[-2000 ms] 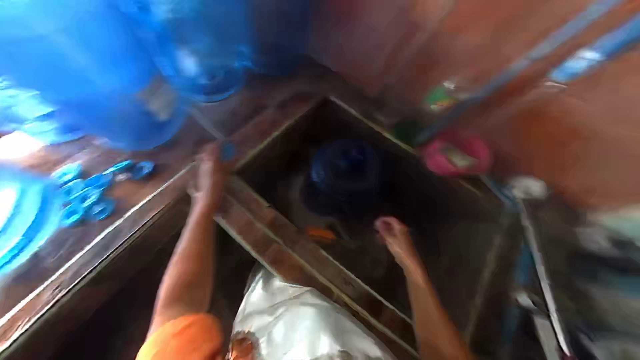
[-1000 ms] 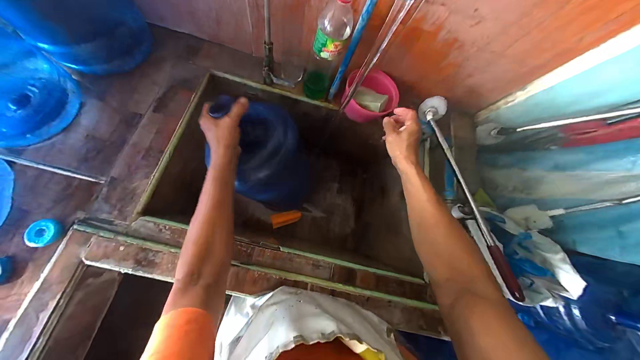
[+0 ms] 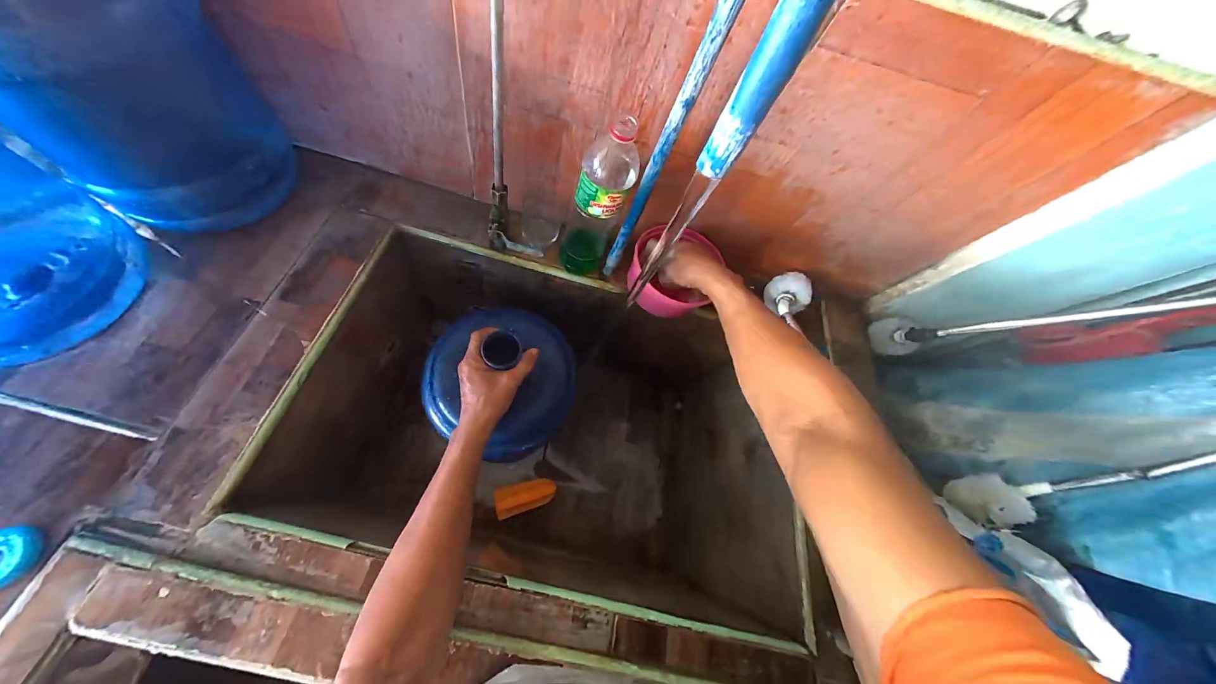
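Note:
A large blue plastic water jug (image 3: 532, 408) stands upright in the tiled sink basin (image 3: 313, 380). My left hand (image 3: 489, 380) grips its neck, thumb and fingers around the open mouth. Inside a pink plastic tub (image 3: 665, 302) on the basin's far ledge is my right hand (image 3: 689, 266); its fingers are mostly hidden, so what they hold cannot be told. Water runs from a blue pipe (image 3: 760, 85) in front of the tub. On the basin floor lies an orange object (image 3: 524, 498), close to the jug.
A plastic bottle with green liquid (image 3: 600, 190) stands on the far ledge beside a thin metal pipe (image 3: 498, 95). More blue jugs (image 3: 190, 142) occupy the left counter. Long-handled brushes (image 3: 787, 293) are at the right, near a white plastic bag (image 3: 1064, 598).
My right hand has moved into the pink tub, having been in front of it one second ago. The jug, tilted under my left hand then, now stands upright.

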